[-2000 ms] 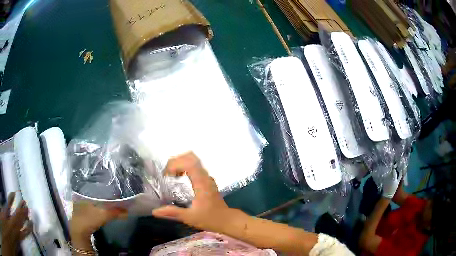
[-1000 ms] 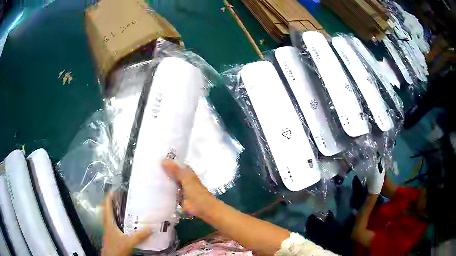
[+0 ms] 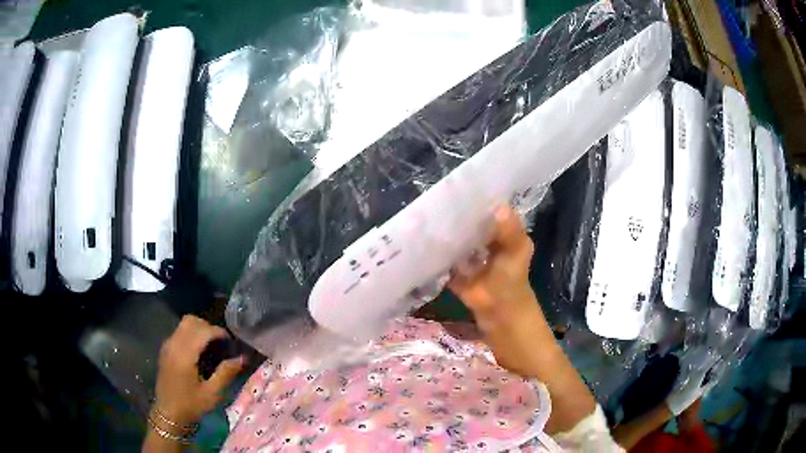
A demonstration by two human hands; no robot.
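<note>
A bagged laminator unit (image 3: 495, 177), white cover with dark underside, is held tilted in front of me, its far end up to the right. Glossy wrinkled film wraps it. My right hand (image 3: 499, 265) grips its lower long edge near the middle. My left hand (image 3: 196, 363) is at the lower left, fingers curled beside the bag's near left end; I cannot tell whether it pinches the film. A bright stack of poly bags (image 3: 424, 44) lies on the table behind the unit, partly hidden by it.
Unbagged white units (image 3: 159, 150) stand in a row on the left. Bagged units (image 3: 626, 221) lie in a row on the right, the nearest partly covered by the held unit. Brown cardboard (image 3: 707, 35) is at the upper right. A person's forearm (image 3: 643, 426) shows at the lower right.
The bagged unit has been lifted off the bag stack and turned, its dark side now showing. My left hand has come off its near end to the left. The view has shifted; the carton is out of sight.
</note>
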